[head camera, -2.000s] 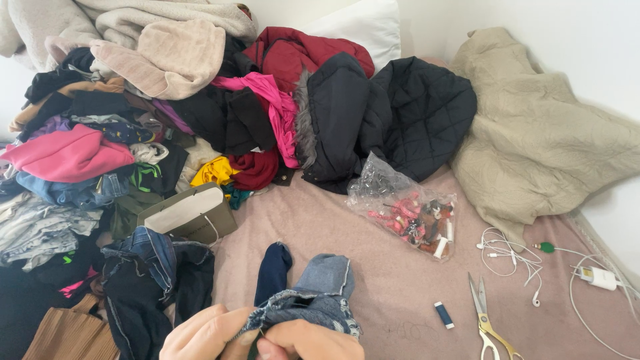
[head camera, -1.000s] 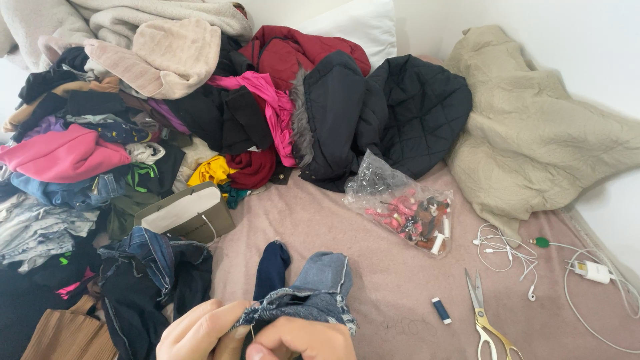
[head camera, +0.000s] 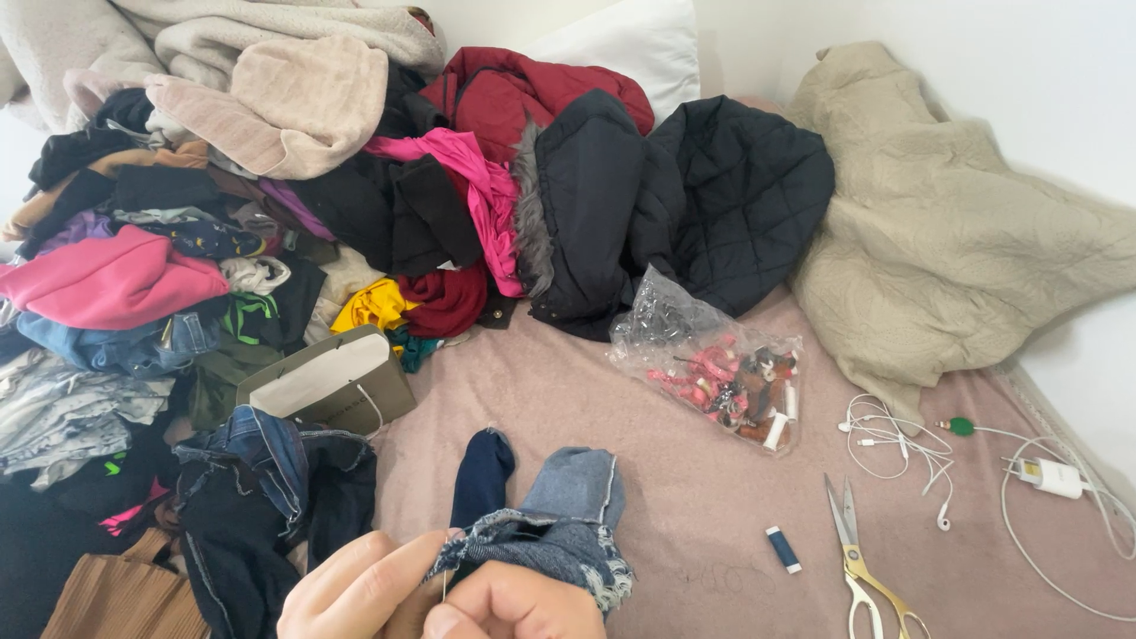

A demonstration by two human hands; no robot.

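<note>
My left hand (head camera: 364, 586) pinches the frayed edge of a piece of blue denim (head camera: 568, 541) at the bottom centre. Close against it, my right hand (head camera: 519, 603) has thumb and finger together at a thin sewing needle (head camera: 445, 581) that stands upright at the cloth edge. A dark navy cloth piece (head camera: 484, 470) lies just behind the denim. To the right are a spool of dark blue thread (head camera: 783, 550) and scissors with gold and white handles (head camera: 854, 559).
A large heap of clothes (head camera: 115, 275) fills the left, with a paper bag (head camera: 390, 382) at its edge. Dark padded jackets (head camera: 737, 204), a clear plastic bag of sewing bits (head camera: 719, 382), a beige quilted cover (head camera: 932, 231), white earphones (head camera: 887, 444) and a charger (head camera: 1056, 477) lie around the pink bedspread (head camera: 710, 497).
My hands were closer together two seconds ago, both at the denim edge. The needle now shows between them. The denim stays in much the same place.
</note>
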